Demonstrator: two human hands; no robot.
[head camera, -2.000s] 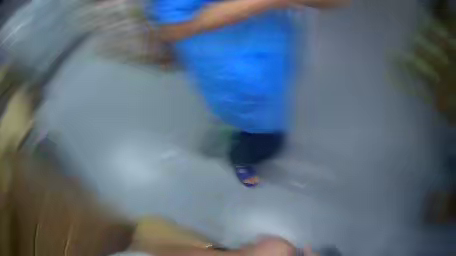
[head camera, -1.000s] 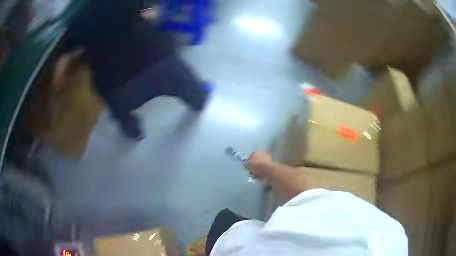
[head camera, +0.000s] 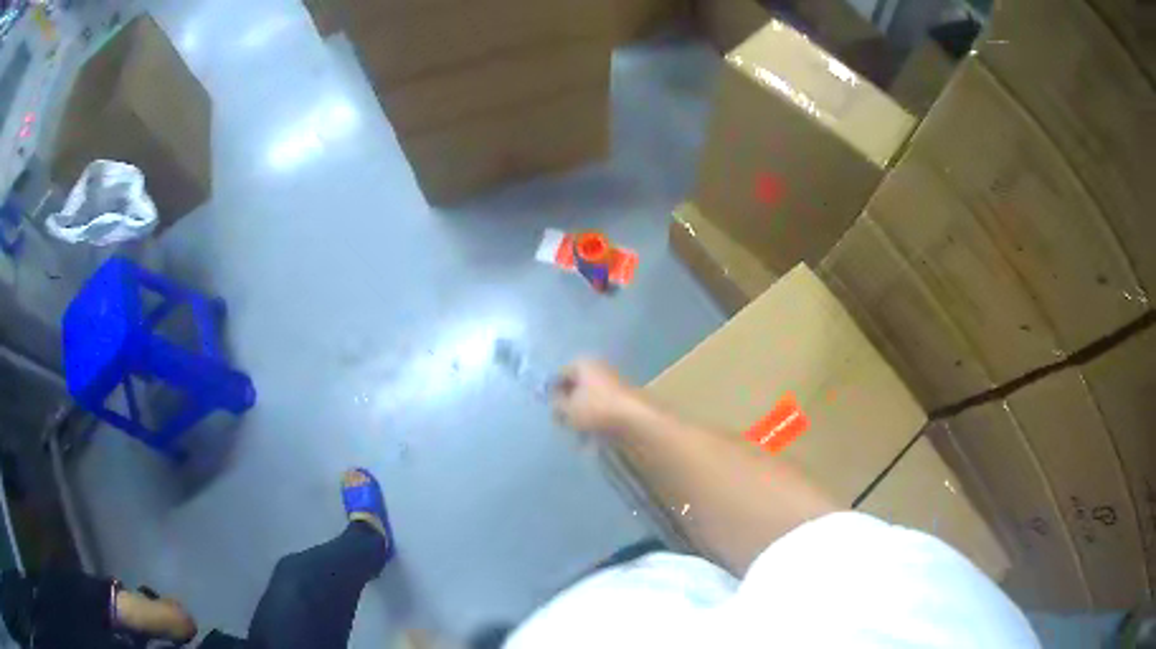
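My right hand (head camera: 590, 396) reaches in from the lower right, blurred, past the edge of a carton. It is closed on a thin dark object, likely a marker pen (head camera: 517, 361), pointing up and left over the floor. The tan shipping carton (head camera: 729, 349) beside my forearm has an orange-red sticker (head camera: 776, 424) on its face. My forearm covers part of that carton. I cannot make out my left hand; a small blurred patch at the bottom edge is too unclear to name.
Cartons (head camera: 1014, 203) are stacked at the right, another stack (head camera: 494, 102) at the top. An orange roll (head camera: 592, 250) lies on orange-white sheets on the floor. A blue stool (head camera: 108, 323) and a white bag (head camera: 104, 203) are left. A person's blue-slippered foot (head camera: 364, 497) is at lower left.
The view has swung to the right, bringing the blue stool, the orange roll and more stacked cartons into view. My right hand keeps hold of the dark object.
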